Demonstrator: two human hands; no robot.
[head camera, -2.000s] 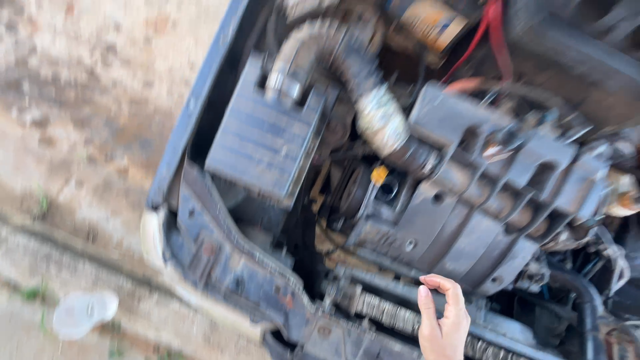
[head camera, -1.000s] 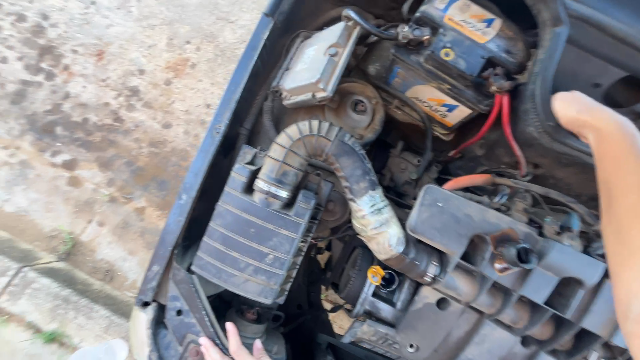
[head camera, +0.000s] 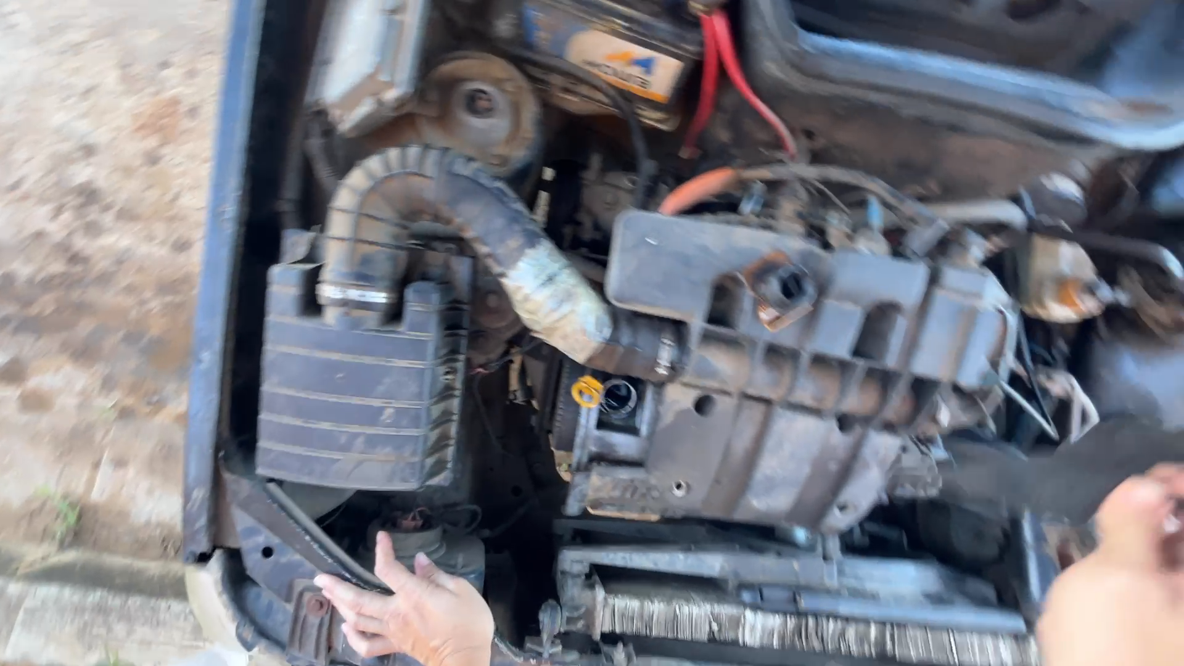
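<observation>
My left hand (head camera: 416, 606) rests with spread fingers at the front corner of the engine bay, by a black rubber strip (head camera: 319, 541) and below the ribbed black air filter box (head camera: 347, 402). At the lower right edge, my blurred right hand (head camera: 1119, 555) has curled fingers and appears to hold a dark, blurred object (head camera: 1045, 467); its kind is unclear. Between the hands lies the grey plastic engine cover (head camera: 768, 453). A yellow ring-shaped handle (head camera: 586, 391) stands beside a round opening (head camera: 619, 398) at the cover's left side.
A corrugated intake hose (head camera: 462, 199) with a pale wrapped section arches to the engine. A car battery (head camera: 624, 60) and red cables (head camera: 731, 79) are at the top. The radiator (head camera: 814, 629) runs along the bottom; the blue fender edge (head camera: 217, 277) borders stained concrete ground (head camera: 102, 240).
My right hand has moved from the upper right, near the windshield cowl, to the lower right, where the dark object now shows. More of my left hand is visible. The view has shifted closer.
</observation>
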